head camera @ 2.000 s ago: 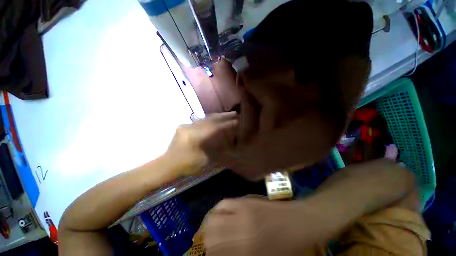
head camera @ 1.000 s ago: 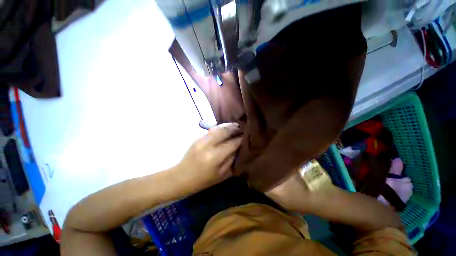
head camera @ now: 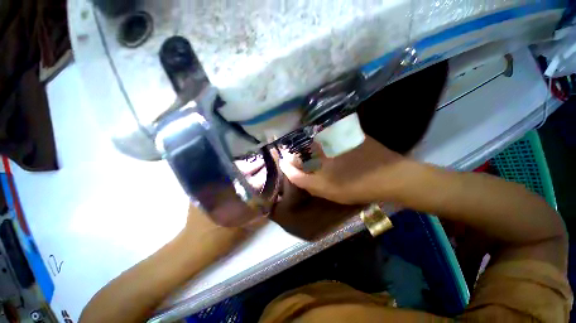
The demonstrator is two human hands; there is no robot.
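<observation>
A dark brown garment piece [head camera: 309, 217] lies at the front of the sewing machine bed, with a darker part behind the machine arm. My right hand [head camera: 344, 176] comes in from the right, its fingers drawn together on the cloth edge close under the machine head. My left hand [head camera: 218, 221] is mostly hidden behind the shiny curved metal guard [head camera: 202, 164]; its fingers are not visible. The white sewing machine head [head camera: 284, 57] looms large and covers most of the needle area. A white knob [head camera: 341, 135] stands in front of my right hand.
A brown garment heap [head camera: 25, 94] is at the table's left. A green mesh basket [head camera: 527, 164] is at the right, below the worn table edge [head camera: 316, 243]. A tan label [head camera: 376, 221] is at that edge. Blue mesh [head camera: 218, 312] shows under the table.
The view has moved closer to the machine head. My right hand has come up from below the cloth to the needle area. The cloth hangs less over the table's front edge.
</observation>
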